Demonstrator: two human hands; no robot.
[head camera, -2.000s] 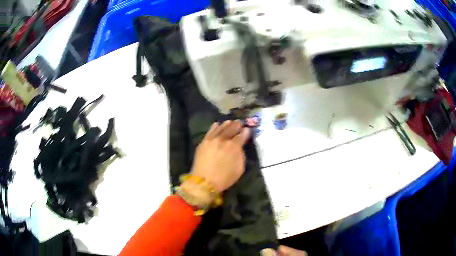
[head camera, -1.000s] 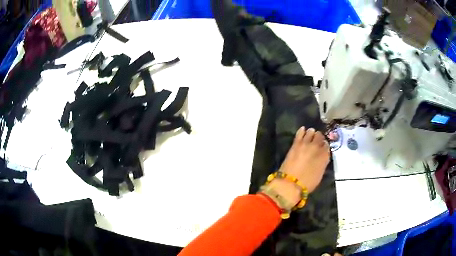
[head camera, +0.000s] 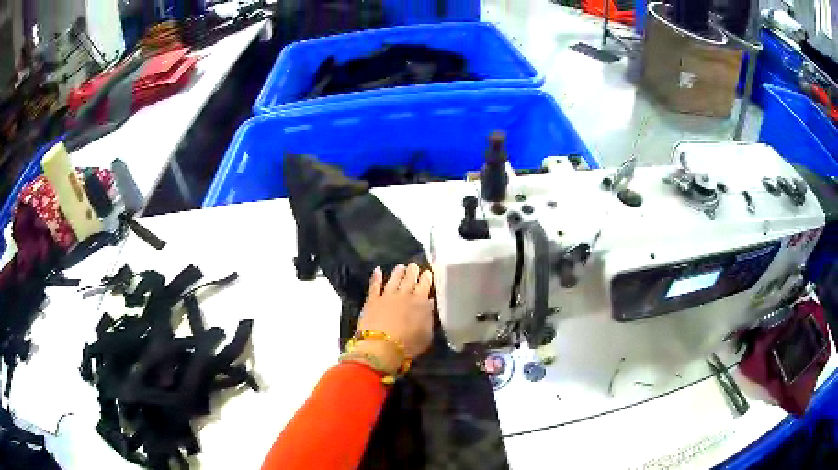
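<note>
A dark camouflage panel (head camera: 372, 229) lies lengthwise over the white table, along the left side of the white sewing machine (head camera: 473, 275). My left hand (head camera: 402, 307), with an orange sleeve and yellow beads, lies flat on the panel beside the machine head, palm down. Its fingers point away from me; its underside is hidden. The lower end of the panel runs out at the bottom edge. The needle area is partly hidden behind the head. My right hand is out of the picture. A loose pile of black straps (head camera: 161, 367) lies at left.
Blue bins (head camera: 395, 115) with dark pieces stand behind the table. Black thread snips (head camera: 729, 384) and a phone on dark red cloth (head camera: 770, 372) lie at right. A pale upright item (head camera: 71, 195) stands by red patterned cloth at far left.
My left hand has moved away from beside the needle, further up the panel. The view has tilted up and shows the bins behind. The right fingertips at the bottom edge have left the picture.
</note>
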